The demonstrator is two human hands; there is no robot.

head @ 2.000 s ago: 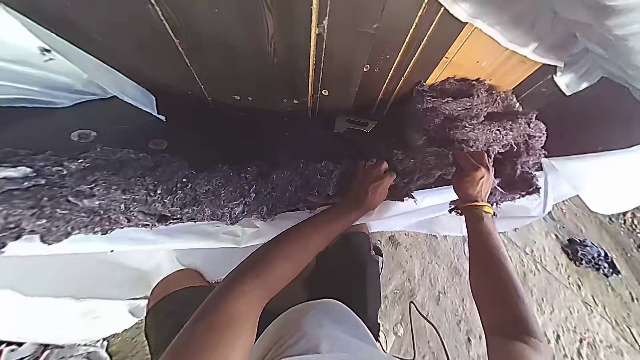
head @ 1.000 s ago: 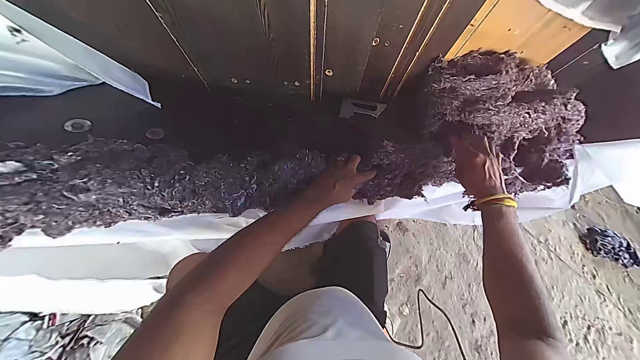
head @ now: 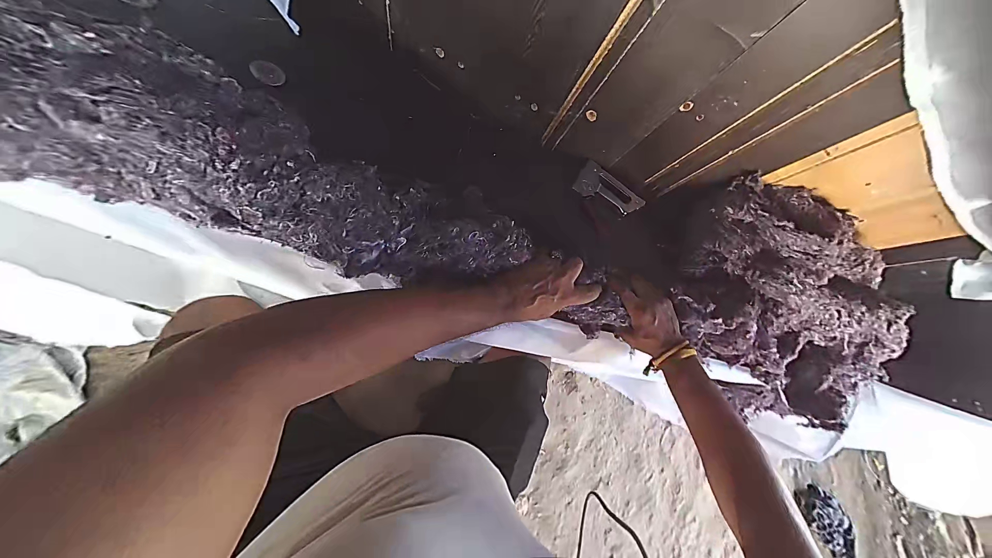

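A long layer of grey-purple fibre stuffing (head: 372, 217) runs from the upper left to the middle, on white fabric (head: 256, 252). At its right end rises a thick heap of the same fibre (head: 790, 287). My left hand (head: 550, 288) lies on the layer's near edge, thumb apart; whether its fingers grip fibre cannot be told. Close by on the right, my right hand (head: 647, 314), with a yellow band at the wrist, presses into fibre beside the heap, its fingertips in shadow. Beyond both hands lies a metal staple gun (head: 610, 187) against the dark boards.
Dark wooden boards (head: 697, 70) with a paler wood section (head: 876, 182) stand at the back. White cloth (head: 945, 101) hangs at the right. On the rough ground (head: 597, 434) lie a thin cable (head: 601, 504) and a small dark clump (head: 825, 515).
My right hand has moved left, away from the big heap, and is now close beside my left hand. The view has shifted and turned.
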